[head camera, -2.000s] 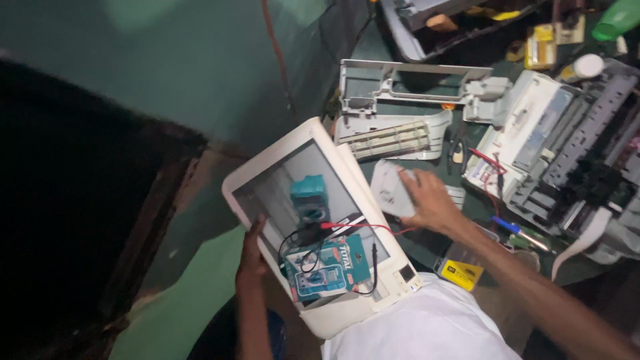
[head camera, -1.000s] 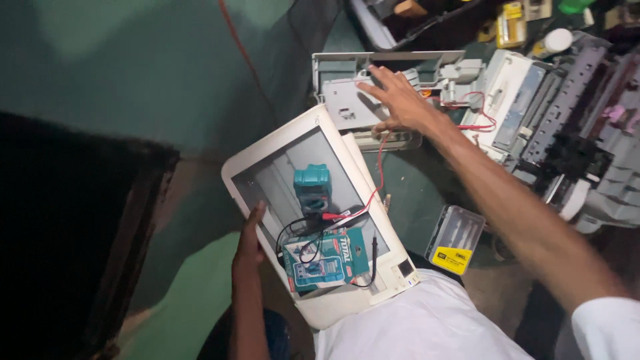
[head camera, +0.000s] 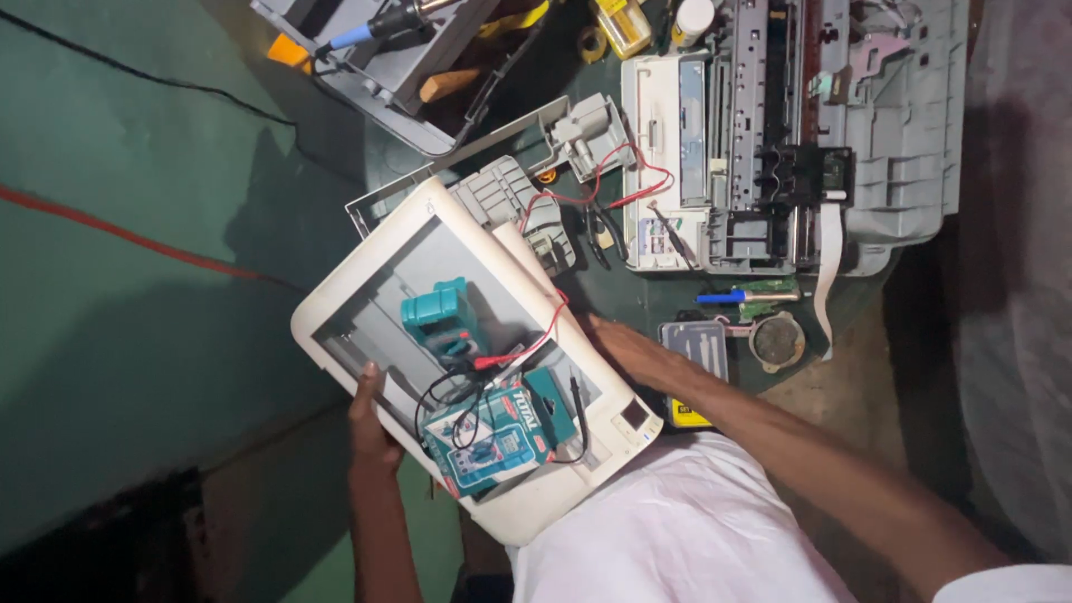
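A white printer scanner unit [head camera: 536,507] with a glass bed lies tilted across my lap and the table edge. My left hand [head camera: 371,414] grips its left edge, thumb on the frame. At its right edge is my right hand [head camera: 599,335], the fingers hidden behind the unit. On the glass sit a teal multimeter [head camera: 441,318] and a teal multimeter box [head camera: 494,435] bearing writing. Red and black test leads [head camera: 502,358] run over them; the red lead crosses the unit's right edge, and a black probe [head camera: 578,402] lies by the box.
An opened printer body [head camera: 754,151] with a ribbon cable [head camera: 827,276] stands at upper right. Grey plastic printer parts [head camera: 511,197], pliers [head camera: 603,230], a screwdriver set case [head camera: 697,356] and a blue-handled tool [head camera: 724,297] lie on the table. A grey toolbox [head camera: 402,84] is at the top.
My right hand has come back from the grey plastic parts to the scanner unit's right edge. The flat pale panel it held or touched is out of sight. My left hand stays at the left edge.
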